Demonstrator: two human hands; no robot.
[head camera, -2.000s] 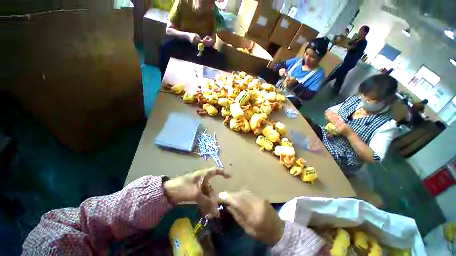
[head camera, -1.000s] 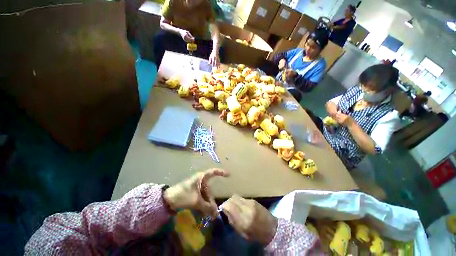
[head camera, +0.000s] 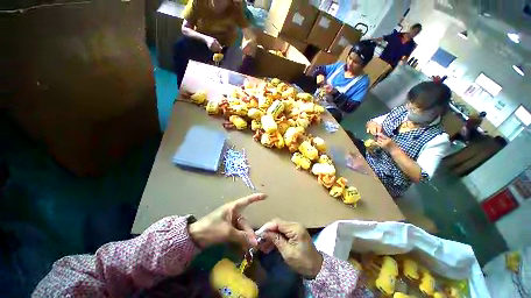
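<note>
A yellow plush pendant (head camera: 233, 279) hangs below my hands at the bottom edge, with a shiny metallic clasp (head camera: 248, 256) at its top. My left hand (head camera: 224, 224) grips at the clasp end with its lower fingers, index finger stretched out. My right hand (head camera: 288, 244) pinches a small white strip (head camera: 260, 234) beside my left fingertips. Whether a clear bag is around the toy cannot be told. On the table (head camera: 192, 201) lie a stack of empty poly bags (head camera: 199, 149) and a heap of white ties (head camera: 236, 165).
A long pile of yellow plush pendants (head camera: 279, 116) covers the table's middle and far part. A white sack (head camera: 402, 236) with yellow toys stands at right. A tall brown carton (head camera: 81, 81) stands left. Several people sit or stand around the far and right sides.
The hanging pendant has swung and turned, and more of it shows. My right hand's fingers have shifted at the white strip. The worker at right has lowered their hands slightly.
</note>
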